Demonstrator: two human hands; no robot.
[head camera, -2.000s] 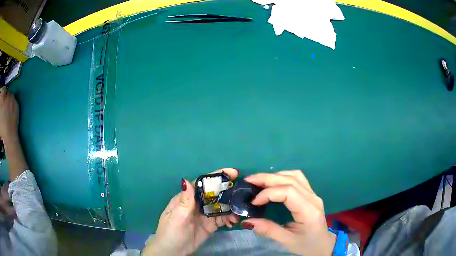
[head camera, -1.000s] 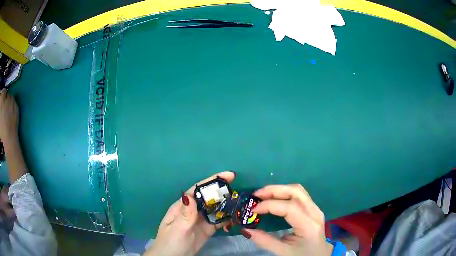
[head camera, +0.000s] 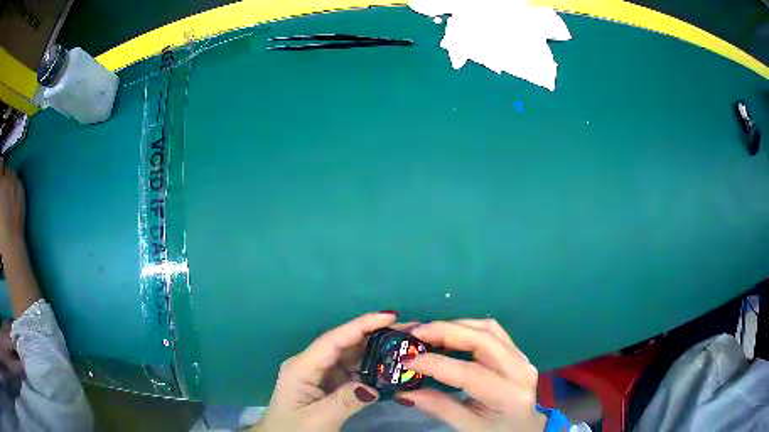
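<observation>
The watch (head camera: 395, 361) is held low in the picture, near the bench's front edge. Its lit round display with coloured marks faces up and lies over the black case, so the white inside of the case is hidden. My left hand (head camera: 325, 375) grips the case from the left, thumb below and fingers behind. My right hand (head camera: 476, 371) holds the display side from the right, with a fingertip on the lit screen. Whether the display is fully seated cannot be told.
Dark tweezers (head camera: 341, 41) and white wipes (head camera: 506, 42) lie by the yellow strip (head camera: 253, 17). A white bottle (head camera: 80, 84) stands far left. Clear tape (head camera: 162, 211) crosses the mat (head camera: 337, 186). A small black object (head camera: 747, 128) lies right. Another person's arm (head camera: 13, 228) is at left.
The display was beside the open case, dark and then lit. It is now over the case, covering the white inside. My hands have come closer together.
</observation>
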